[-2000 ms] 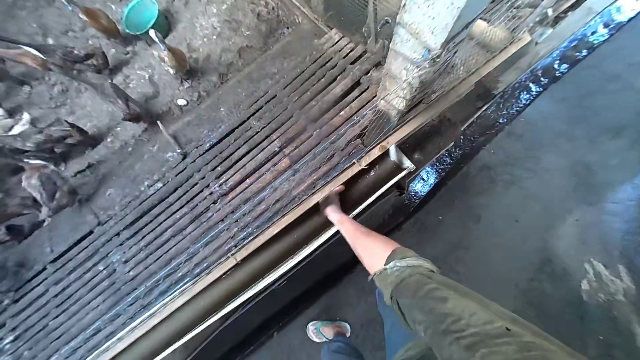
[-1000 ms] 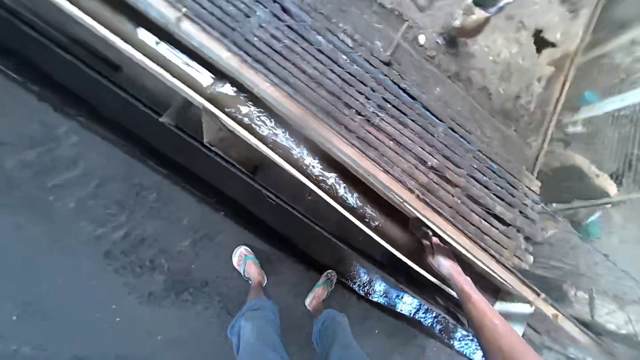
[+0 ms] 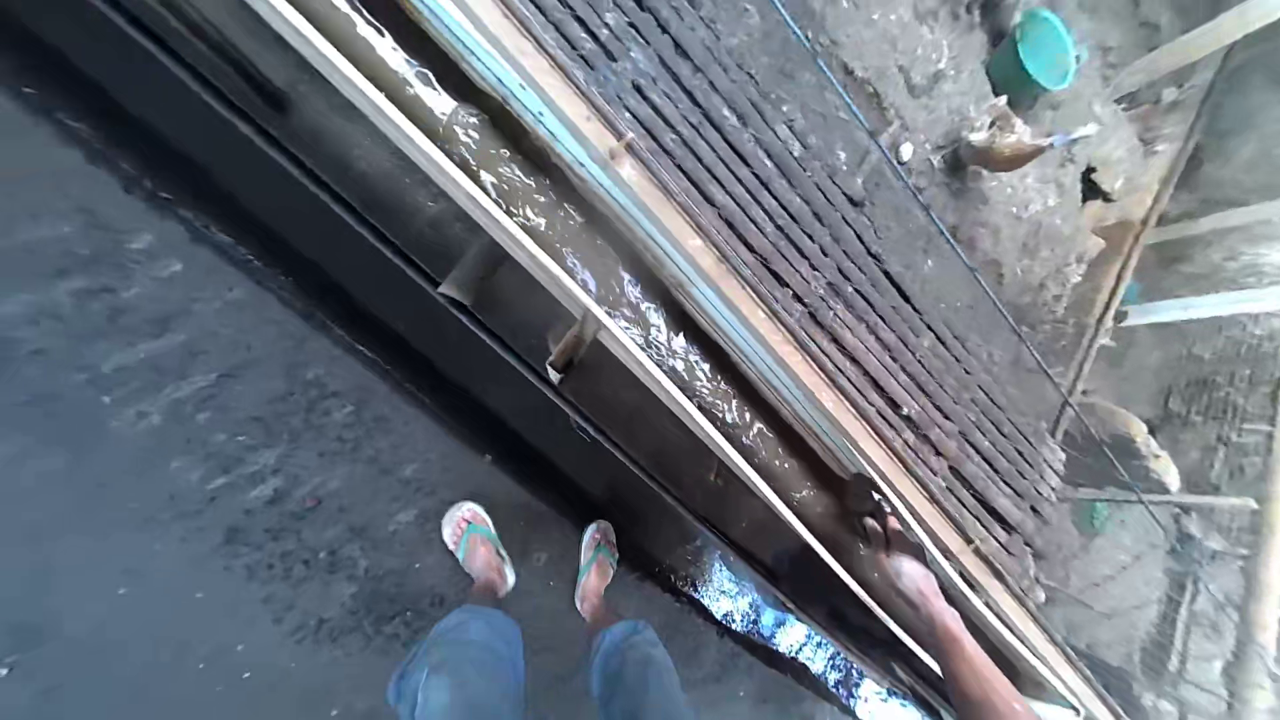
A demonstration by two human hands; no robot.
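My right hand (image 3: pixel 900 560) reaches down from the lower right into a long, narrow trough (image 3: pixel 600 315) with a pale rim. Its fingers are low in the channel, against a small dark thing (image 3: pixel 865 500) that I cannot make out; whether they grip it is unclear. Brown, rippling water (image 3: pixel 650 320) with bright glints lies in the trough, up and left of the hand. A light-blue strip (image 3: pixel 640 230) runs along the trough's far side, beside a wooden board (image 3: pixel 740 290). My left hand is out of view.
Wooden slats (image 3: pixel 760 190) lie beyond the board. Past them are a blue line (image 3: pixel 930 215), a green bucket (image 3: pixel 1040 50) and a brown bird (image 3: pixel 1005 145). Below the trough a wet floor channel (image 3: pixel 770 610) shines. My feet in flip-flops (image 3: pixel 478 545) stand on the dark floor (image 3: pixel 250 450).
The view has turned strongly since the first frame. My right hand stays down in the trough in all frames. Glinting water shows along the trough in the later two frames.
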